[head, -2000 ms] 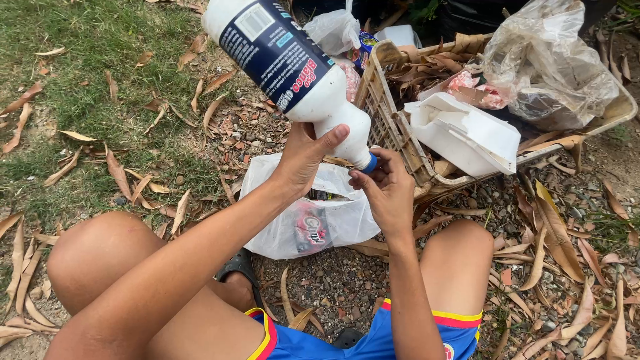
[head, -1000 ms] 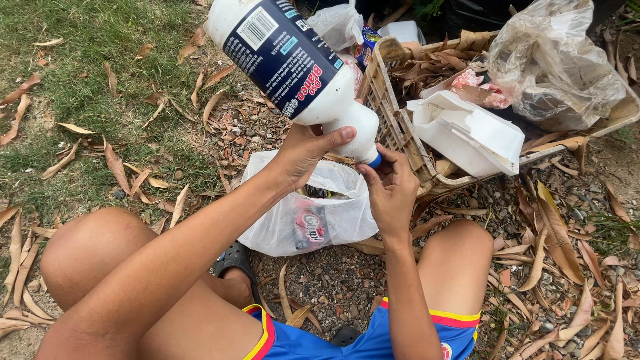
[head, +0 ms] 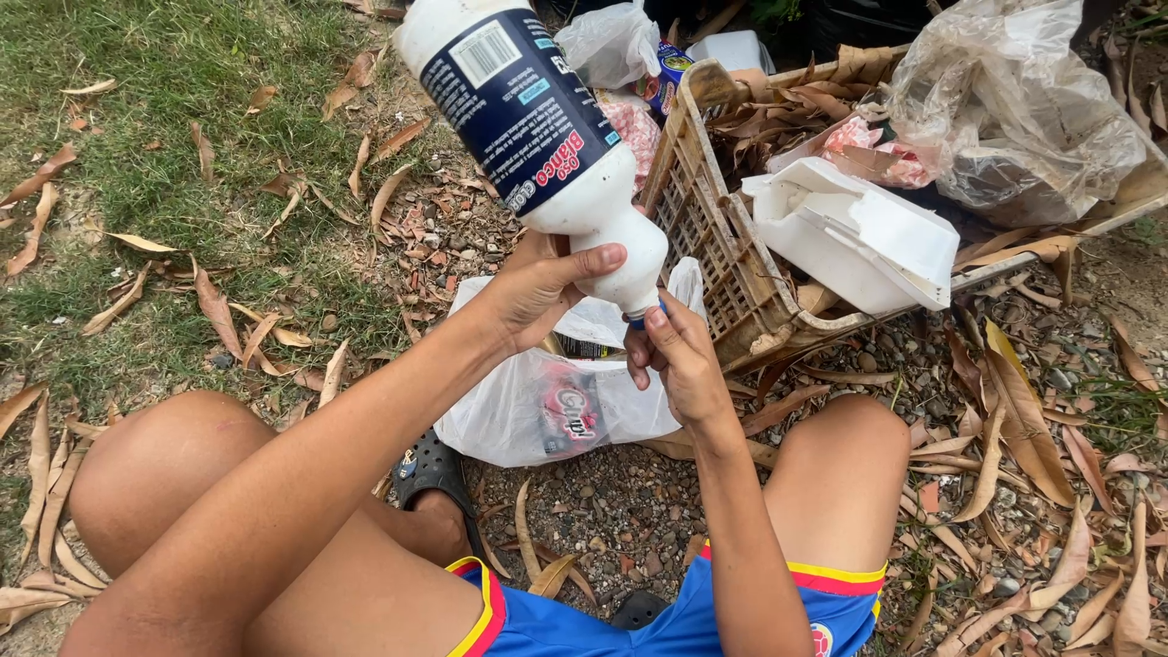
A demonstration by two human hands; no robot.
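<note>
A large white plastic bottle [head: 584, 196] with a dark blue label is tilted neck-down, its base cut off by the top edge of the view. My left hand [head: 547, 283] grips it around the shoulder near the neck. The thumb and fingers of my right hand [head: 677, 351] pinch the blue cap [head: 646, 316] at the bottle's lower end. Below both hands, a white plastic bag [head: 566, 411] lies on the ground with its mouth partly open; a printed package shows through its side and a dark can-like item lies inside.
Right of the hands stands a dirty plastic crate [head: 785, 319] with dry leaves, a white foam container [head: 849, 233] and a crumpled clear bag [head: 1013, 109]. Another plastic bag [head: 611, 41] lies behind it. My bent knees flank the white bag; grass, gravel and leaves surround me.
The bottle and my left hand have shifted slightly downward and to the right. My right hand stays at the blue cap, with its fingers in a changed position.
</note>
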